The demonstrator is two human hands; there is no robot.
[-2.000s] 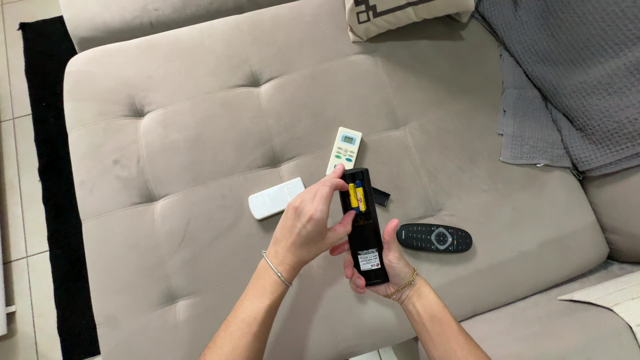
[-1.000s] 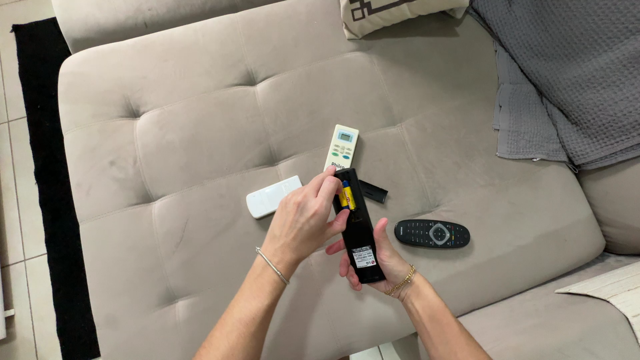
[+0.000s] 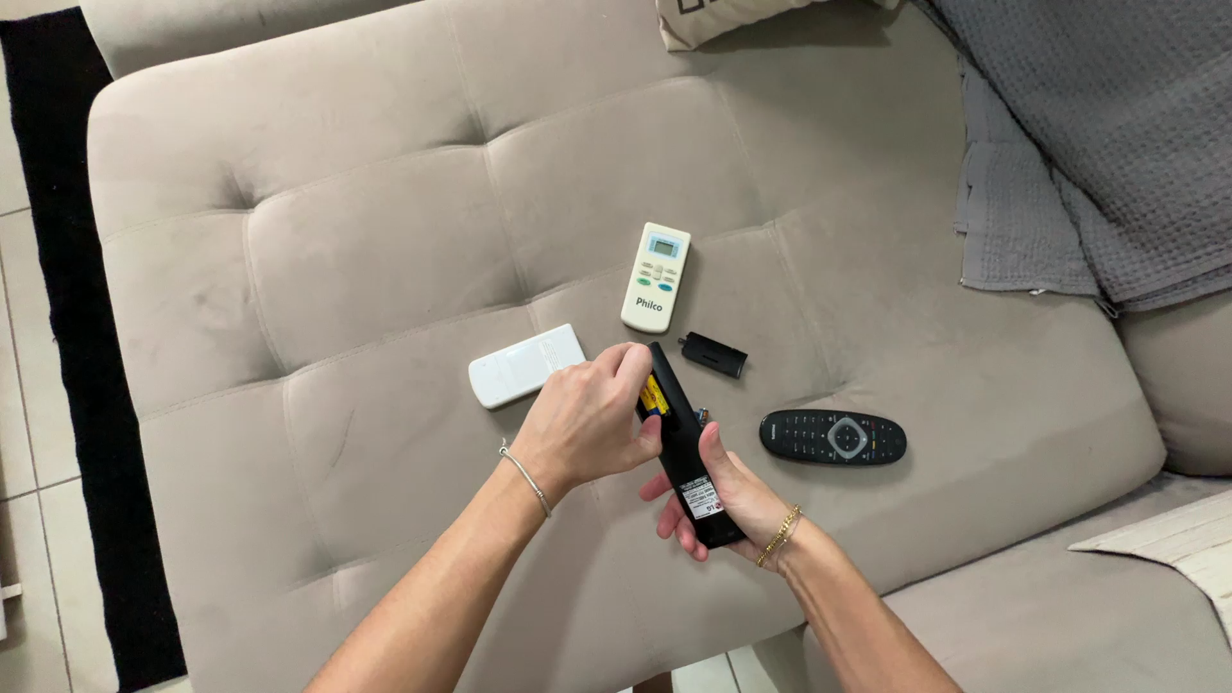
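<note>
A black LG remote control (image 3: 685, 452) lies back up in my right hand (image 3: 736, 500), which grips its lower end with the thumb on the near edge. Yellow batteries (image 3: 655, 396) show in its uncovered compartment. My left hand (image 3: 597, 414) has its fingers at the compartment end; whether they hold a battery is hidden. Just beyond the remote, the black battery cover (image 3: 713, 355) rests on the seat. A cream Philco remote (image 3: 656, 277) lies face up farther off, a white remote (image 3: 526, 366) is left of my left hand, and a black oval remote (image 3: 833, 438) sits to the right.
All of this is on a tufted beige sofa seat (image 3: 385, 231). A grey waffle blanket (image 3: 1088, 164) covers the back right, near a patterned cushion (image 3: 722, 19). Along the left runs a black rug (image 3: 77, 366) on tiled floor. Something small and partly hidden (image 3: 703, 416) shows beside the held remote.
The held remote has tilted, its top end now leaning left, and the battery cover behind it shows more fully. My left hand stays at the battery compartment.
</note>
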